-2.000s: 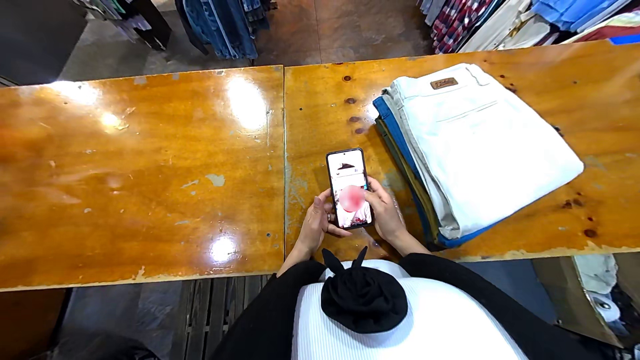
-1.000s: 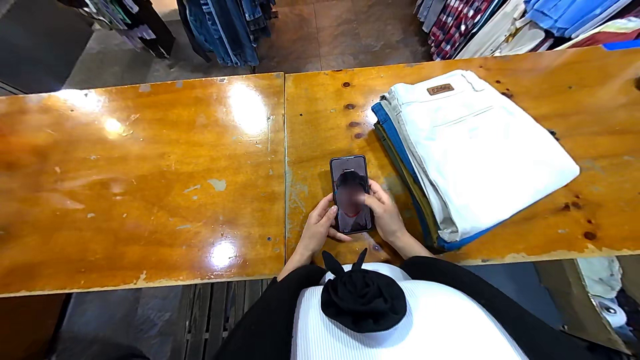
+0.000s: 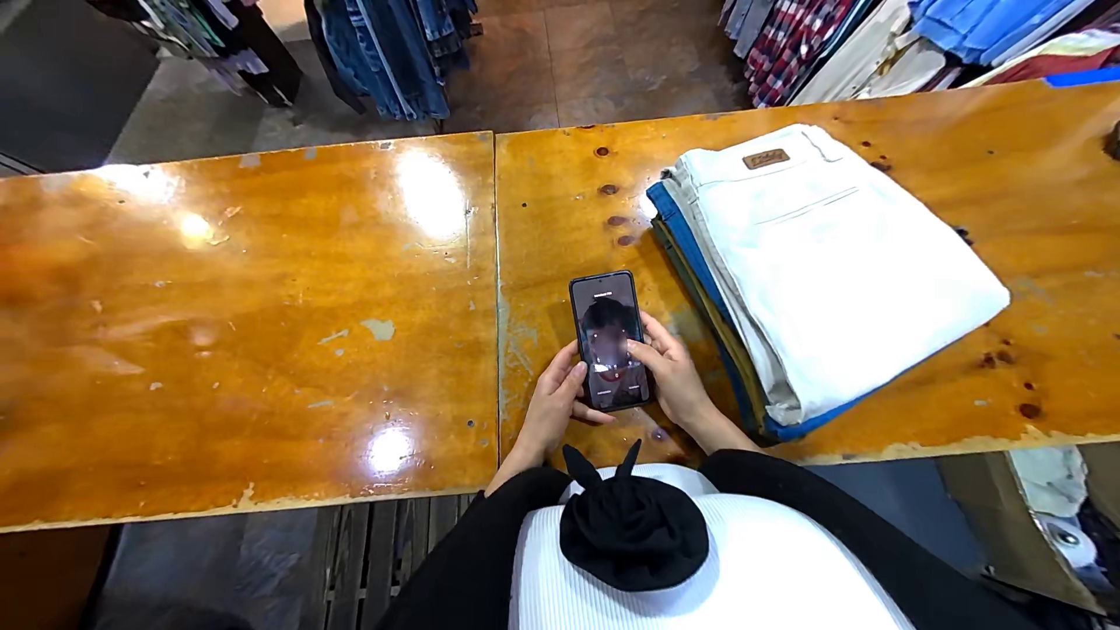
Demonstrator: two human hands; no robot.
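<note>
A dark smartphone [image 3: 610, 341] is held upright in portrait layout above the varnished wooden counter, its screen lit with a dark picture. My left hand [image 3: 560, 394] grips its lower left edge, fingers curling under the bottom. My right hand [image 3: 674, 372] supports the right edge, with the thumb over the screen. To the right of the phone lies a stack of folded trousers, with white jeans [image 3: 849, 271] bearing a brown waist patch on top and blue, olive and grey layers showing along the left side.
The wooden counter [image 3: 262, 332] has a seam left of the phone. Beyond it hang blue jeans [image 3: 385, 52] and, at the far right, plaid and other garments [image 3: 801, 44]. An open cardboard box [image 3: 1015, 516] stands below the near edge at right. A black fabric flower [image 3: 634, 534] sits at my chest.
The phone's screen has gone from a bright white page two seconds ago to a dark picture. Both hands have stayed on the phone in nearly the same place.
</note>
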